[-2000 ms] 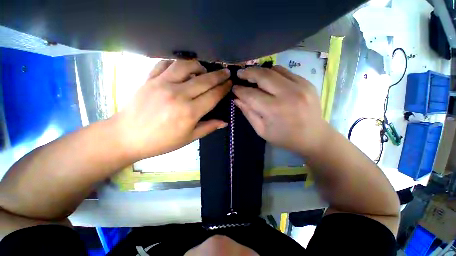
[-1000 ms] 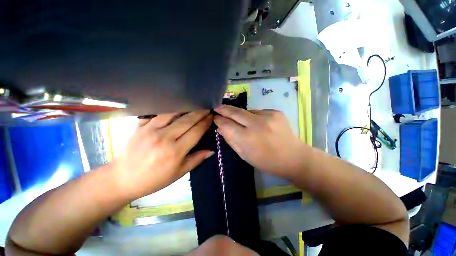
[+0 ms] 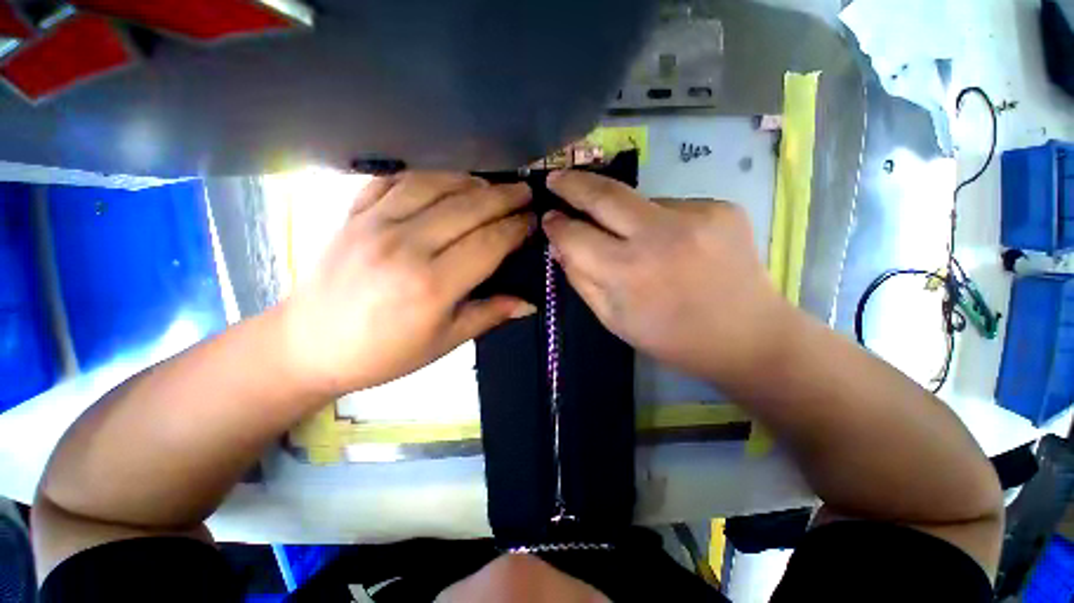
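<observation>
The black strap body (image 3: 515,401) lies lengthwise on the machine bed plate (image 3: 707,265), its silver zipper (image 3: 555,342) running down the middle to a small silver pull (image 3: 563,517) near my body. My left hand (image 3: 406,265) lies flat on the strap's upper left part, fingertips near the zipper. My right hand (image 3: 660,265) presses on the upper right part, fingertips close to the left ones. The dark machine head (image 3: 389,94) covers the top. Small brass-coloured parts (image 3: 577,156) show just beyond my fingertips. The strap's far end is partly hidden.
Yellow tape (image 3: 797,189) frames the plate. At right are two blue parts bins (image 3: 1036,348), a black cord (image 3: 895,277) and a green-handled tool (image 3: 978,312). A large blue crate (image 3: 106,271) stands at far left. White paper (image 3: 901,41) lies at the upper right.
The view has swung, so the machine head sits differently and its red logo shows at upper left. My hands remain on the strap near its far end.
</observation>
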